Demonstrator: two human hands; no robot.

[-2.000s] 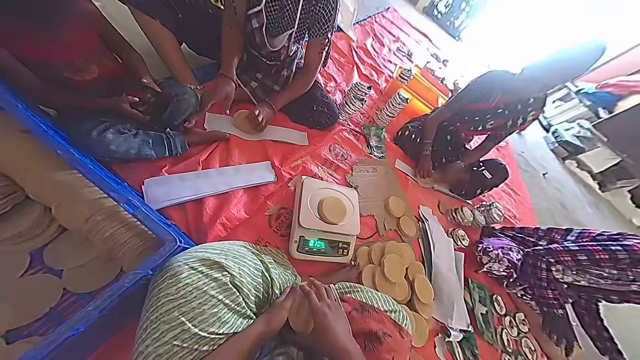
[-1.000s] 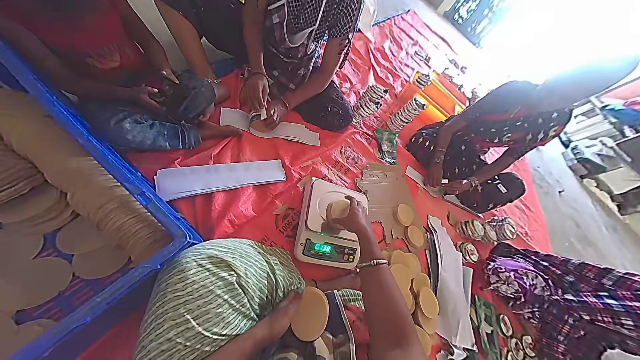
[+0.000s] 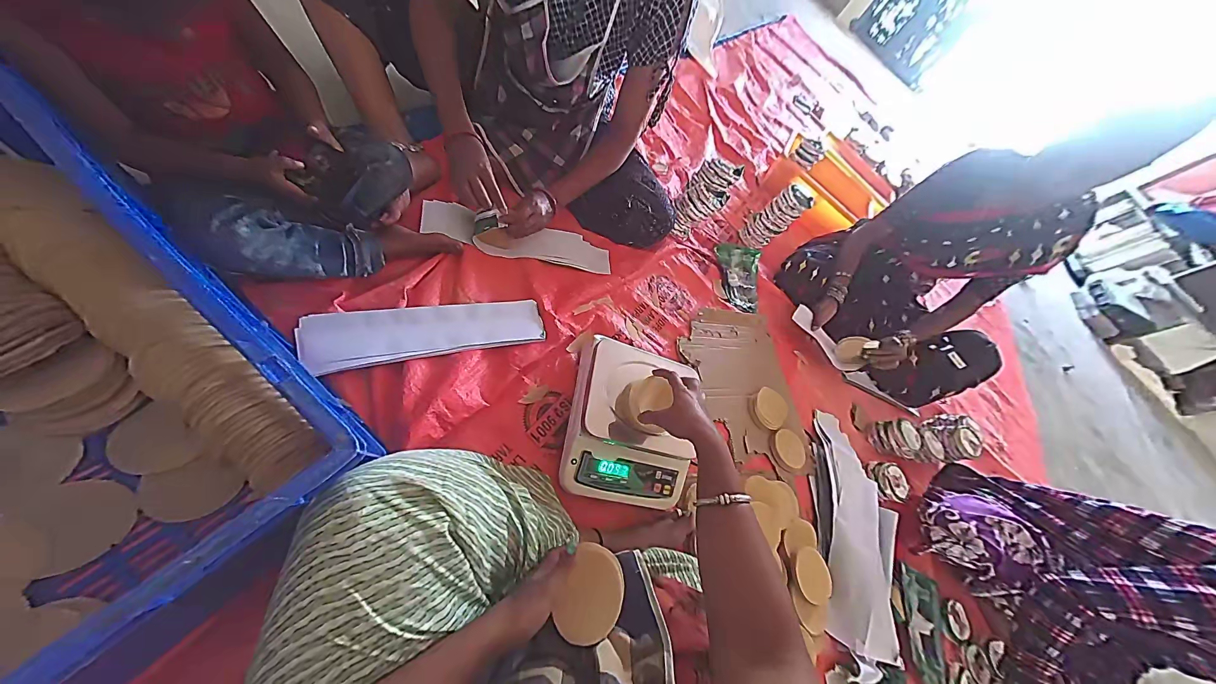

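Observation:
My right hand (image 3: 682,407) reaches onto the platform of a white digital scale (image 3: 622,418), its fingers around a small stack of round tan discs (image 3: 644,404). Whether the stack still rests on the platform, I cannot tell. Low in the view, over my lap, my left hand (image 3: 546,594) holds another tan disc (image 3: 587,596) by its edge, with its face turned up. More tan discs (image 3: 803,560) lie in an overlapping heap to the right of my right forearm, and two small piles (image 3: 769,408) rest on flattened cardboard (image 3: 731,356) beside the scale.
A blue plastic crate (image 3: 313,418) full of discs stands at left. White paper strips (image 3: 418,334) lie on the red sheet (image 3: 446,408); more sheets (image 3: 855,551) lie at right. Co-workers sit around, one handling a disc over paper (image 3: 541,245). Wrapped stacks (image 3: 926,437) stand at right.
Two seconds ago both my hands were together at my lap around discs; my right hand has since moved to the scale. The left stays low with a disc.

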